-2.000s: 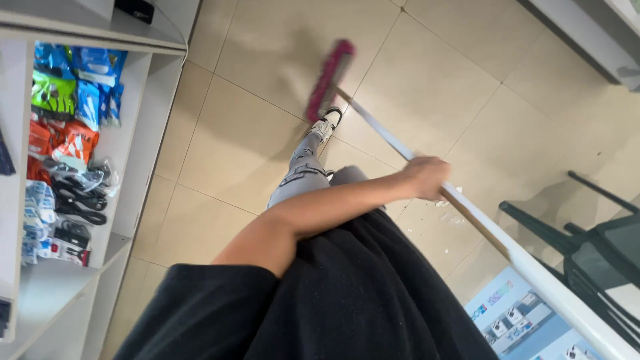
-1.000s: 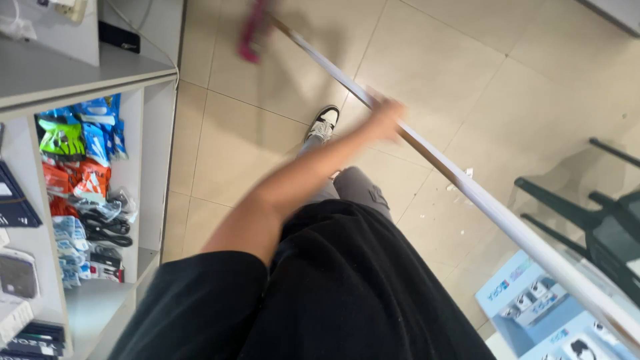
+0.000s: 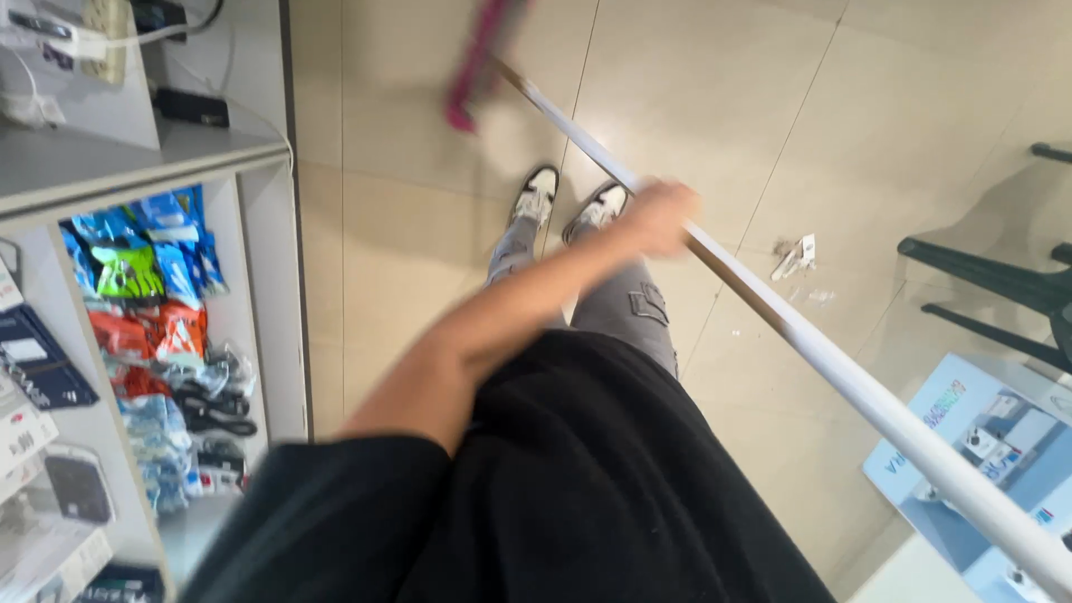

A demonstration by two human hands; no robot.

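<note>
My left hand (image 3: 666, 218), blurred by motion, is closed around the long pole of a broom (image 3: 846, 377), white with a worn brown stretch below the hand. The pole slants from the upper middle to the lower right corner, where it leaves the view. Its pink head (image 3: 481, 71), also blurred, is on the tiled floor ahead and to the left of my shoes. To the right of my shoes lie a crumpled white scrap (image 3: 796, 255) and small bits of debris (image 3: 812, 296), apart from the broom head. My right hand is out of view.
A grey shelf unit (image 3: 251, 155) with packaged goods (image 3: 130, 272) and cables stands close on the left. At the right are dark green plastic furniture legs (image 3: 980, 272). A light blue display box (image 3: 896, 469) is at the lower right, partly behind the pole.
Both shoes now show side by side; one showed before. The broom head has shifted left relative to two seconds ago, with my left hand still on the pole. The view has shifted.
</note>
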